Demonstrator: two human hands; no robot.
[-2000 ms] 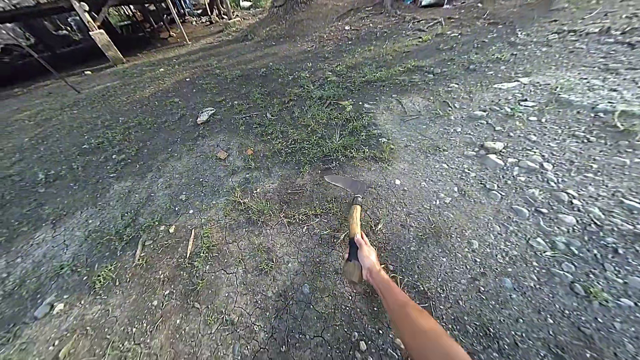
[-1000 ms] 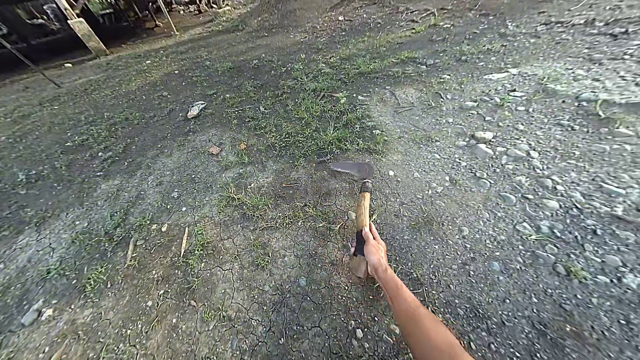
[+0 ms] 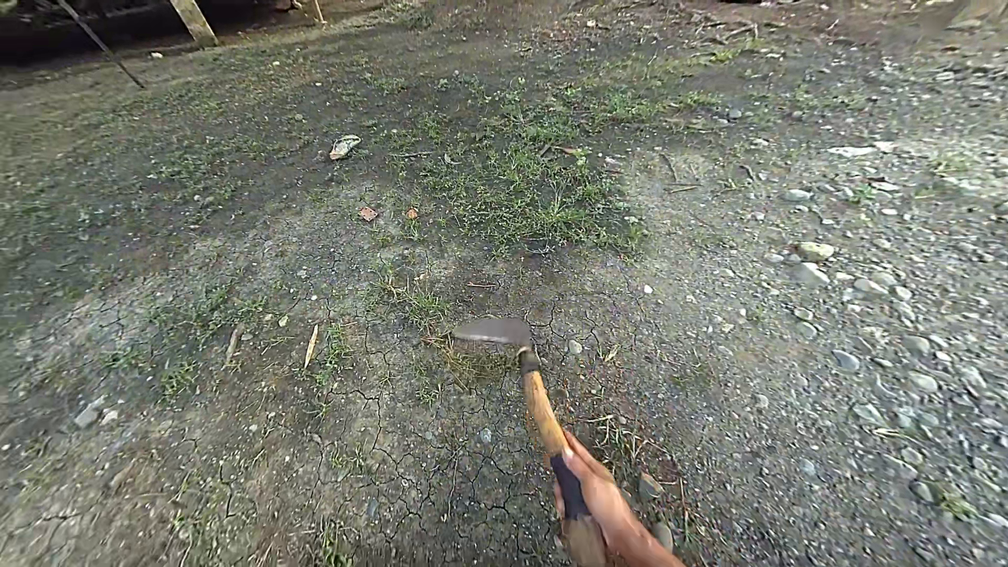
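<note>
My right hand [image 3: 594,492] is closed around the lower part of a hand tool's curved wooden handle [image 3: 543,409], where a dark wrap covers the wood. A broad metal blade [image 3: 494,331] sticks out to the left from the handle's top, joined by a dark collar. The blade is over cracked soil beside dry, brownish grass [image 3: 476,364]; whether it touches the ground I cannot tell. A low patch of green grass [image 3: 543,189] grows beyond the blade. My left hand is out of view.
Pebbles and larger stones [image 3: 815,252] are strewn on the right. A pale stone-like piece [image 3: 345,147] and a reddish fragment [image 3: 368,213] lie further off at left. Near the top left, a wooden post [image 3: 193,22] and a thin slanting pole [image 3: 101,43] stand by a dark, shaded area.
The blade has moved closer to me, away from the edge of the green grass patch, toward the dry grass. My right hand has kept its hold on the handle.
</note>
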